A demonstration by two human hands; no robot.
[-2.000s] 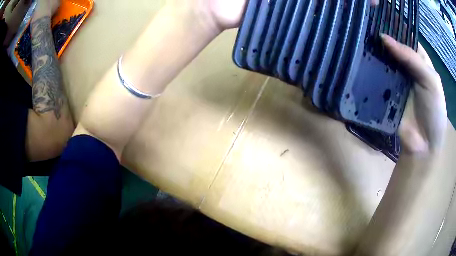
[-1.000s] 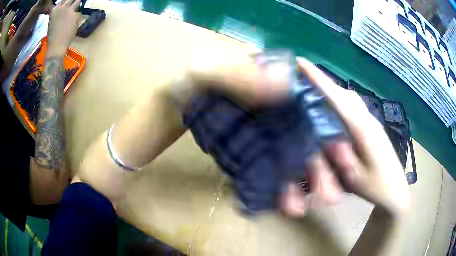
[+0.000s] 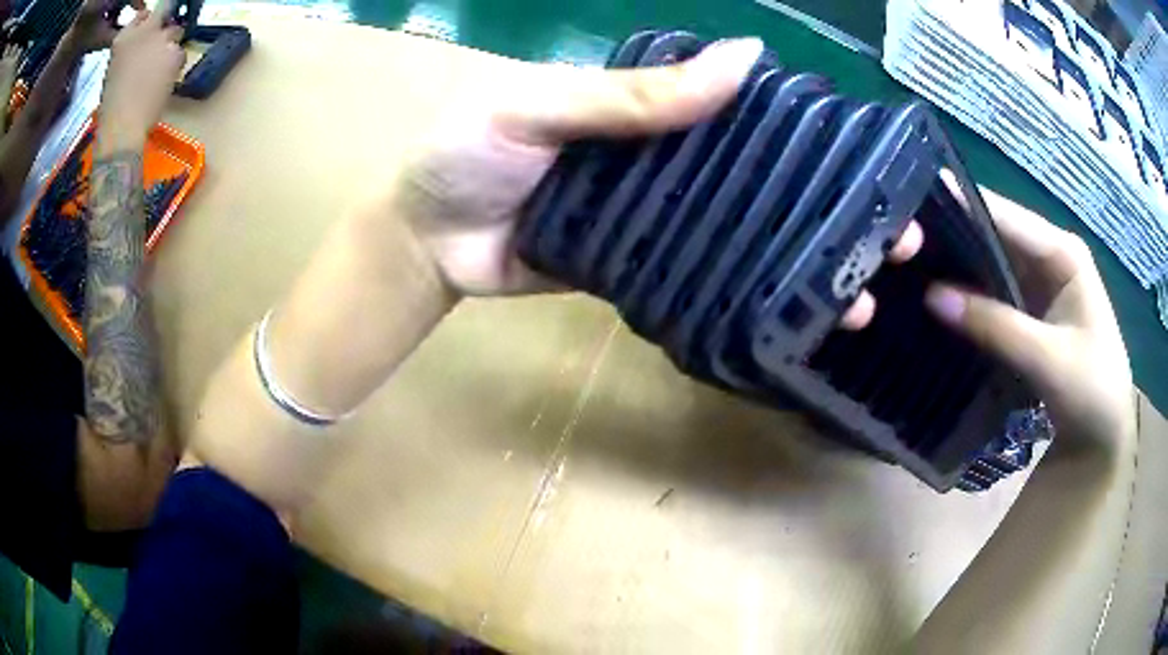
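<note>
A fanned stack of black phone middle frames (image 3: pixel 717 243) is held up above the cardboard bench cover (image 3: pixel 538 435). The frames are nested, with the open window of the end frame facing right. My left hand (image 3: pixel 512 179) grips the stack's left part, thumb along the top edge; its other fingers are hidden behind the frames. My right hand (image 3: pixel 1038 320) holds the right end, with fingertips showing in the window. More dark frame edges show under the stack's lower right corner, partly hidden.
A co-worker's tattooed arm (image 3: pixel 118 294) lies over an orange tray (image 3: pixel 187 154) of small black parts at left. Black frames (image 3: pixel 215 62) are near the co-worker's hands. White blister trays (image 3: pixel 1025 128) are piled upper right, beyond a green surface (image 3: pixel 564 41).
The stack was fanned high at right, then blurred between both hands. Now it is fanned again, tilted, with the end frame's window facing right. The co-worker's hand has shifted slightly.
</note>
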